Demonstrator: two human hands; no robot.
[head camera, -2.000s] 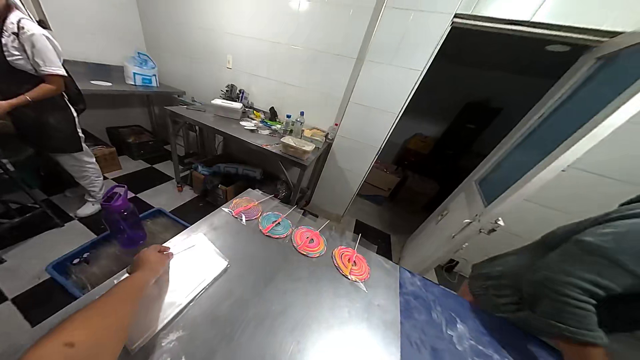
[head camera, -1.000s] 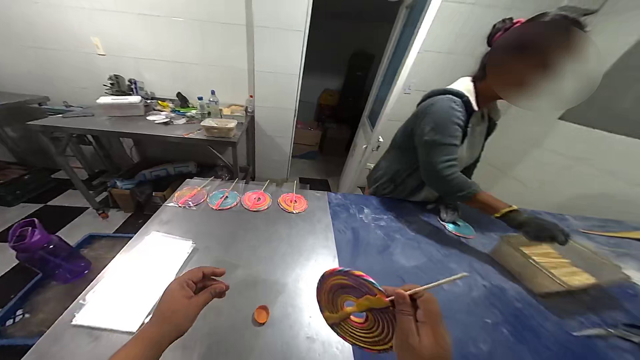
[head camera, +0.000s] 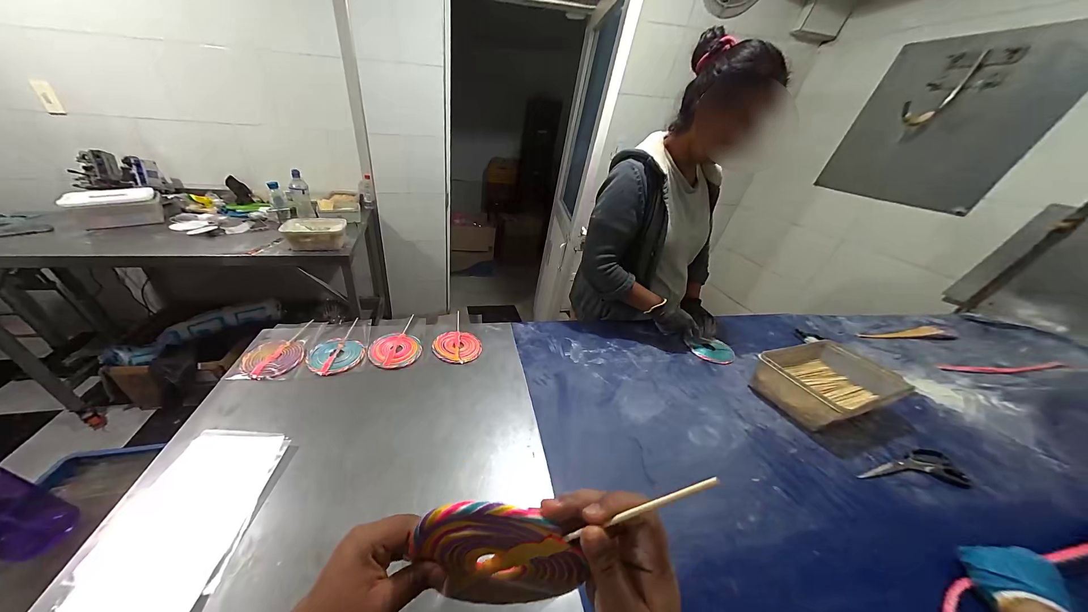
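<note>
A large spiral lollipop (head camera: 501, 552) in purple, yellow and pink, with a wooden stick (head camera: 654, 507), is tilted between my two hands at the bottom centre. My left hand (head camera: 378, 565) pinches its left rim between thumb and fingers. My right hand (head camera: 625, 544) holds its right edge and the stick, which points up to the right. Beyond them, several spiral lollipops (head camera: 395, 349) lie in a row at the metal table's far edge, some with clear wrapping. A stack of white sheets (head camera: 183, 518) lies left of my left hand.
Across the blue-covered table (head camera: 663, 442), a gloved person (head camera: 654, 212) handles a teal lollipop (head camera: 712, 351). A plastic tub of sticks (head camera: 829, 382) and scissors (head camera: 922, 466) lie on the right. Candy pieces (head camera: 1016, 578) sit at the lower right, a purple container (head camera: 30, 518) at far left.
My left hand has moved right and now grips the lollipop, which was only in my right hand one second ago. The co-worker's hand has moved from the tub to the teal lollipop.
</note>
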